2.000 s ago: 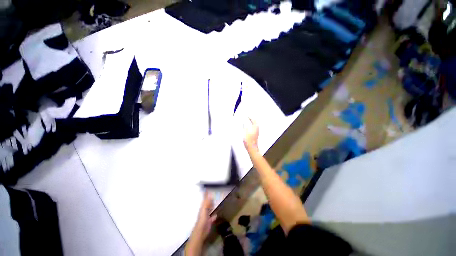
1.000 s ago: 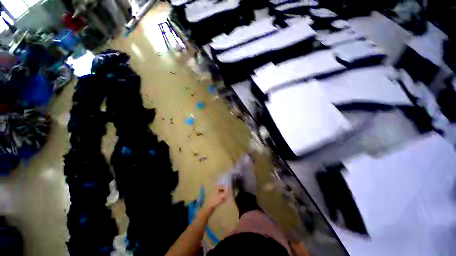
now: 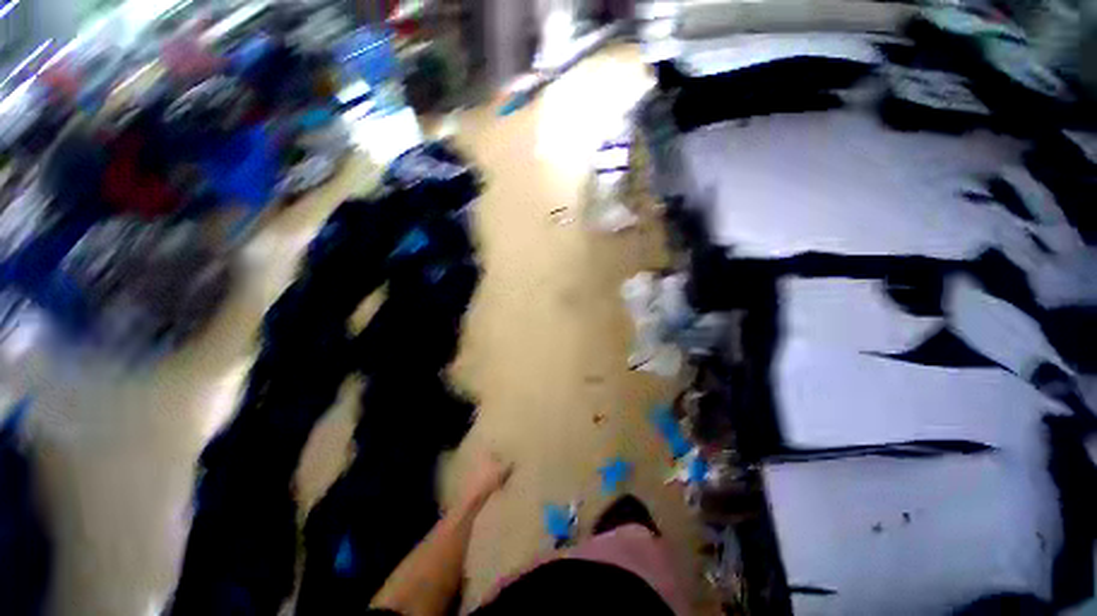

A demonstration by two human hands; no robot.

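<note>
My left hand [image 3: 487, 473] is at the lower middle, small and blurred, over the tan floor. Nothing shows in it, but its fingers are too unclear to read. My right hand is out of the picture. Two long dark heaps of cloth [image 3: 391, 397] with small blue bits lie on the floor to my left. On the table to my right lie dark stacks with white paper tops [image 3: 908, 517], in rows along the table edge.
The tan floor [image 3: 529, 301] runs ahead between the heaps and the table. Blue scraps [image 3: 615, 472] and white scraps [image 3: 658, 315] lie near the table's foot. A large blurred pile of coloured cloth or bags [image 3: 144, 181] is at the upper left.
The view has moved forward along the aisle. The dark heaps have shifted right in view, and different table stacks show. My left hand is slightly further left; the limb at the lower right has gone.
</note>
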